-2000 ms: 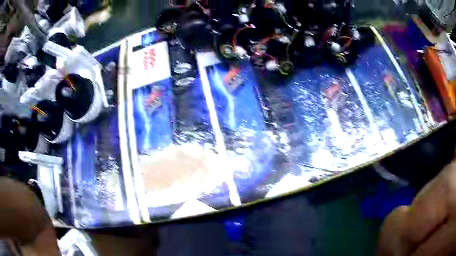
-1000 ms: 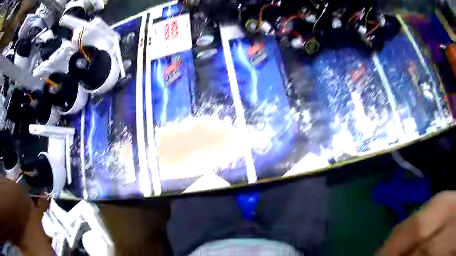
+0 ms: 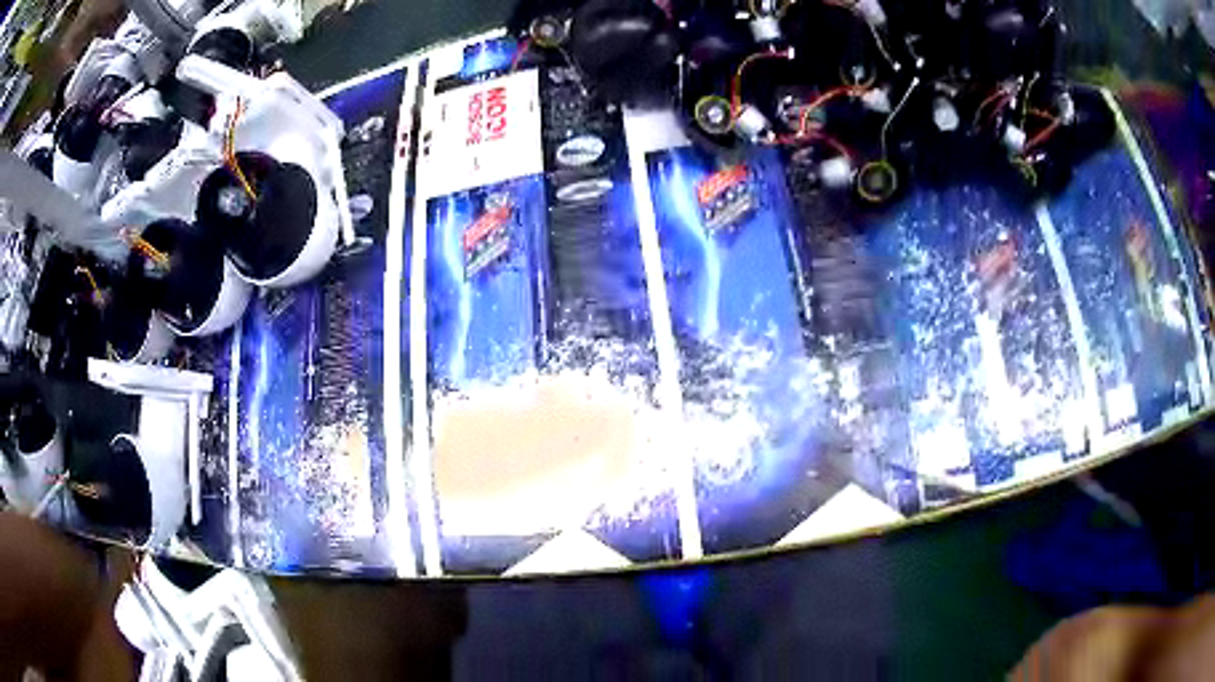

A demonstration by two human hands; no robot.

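Part-built units, white housings with black rounds inside and orange wires standing up, are grouped on the left of the bench; the nearest large one [image 3: 273, 220] tilts to the right. Black camera heads [image 3: 620, 47] with red, yellow and white leads and small white plugs lie piled at the back middle and right. My left hand [image 3: 53, 600] is blurred and cut off at the lower left edge; its fingers do not show clearly. My right hand [image 3: 1119, 646] is cut off at the lower right corner, blurred, and its fingers are hidden.
Worn glossy blue printed sheets [image 3: 493, 287] cover the bench, with a bare tan patch near the front. White housings [image 3: 207, 626] stand below the bench edge at lower left. A blue object [image 3: 1086, 553] lies beyond the front edge at right. The green floor shows below.
My right hand has sunk lower towards the picture's corner. My left hand stays at the lower left edge. The view has shifted, so the bench and parts appear farther right.
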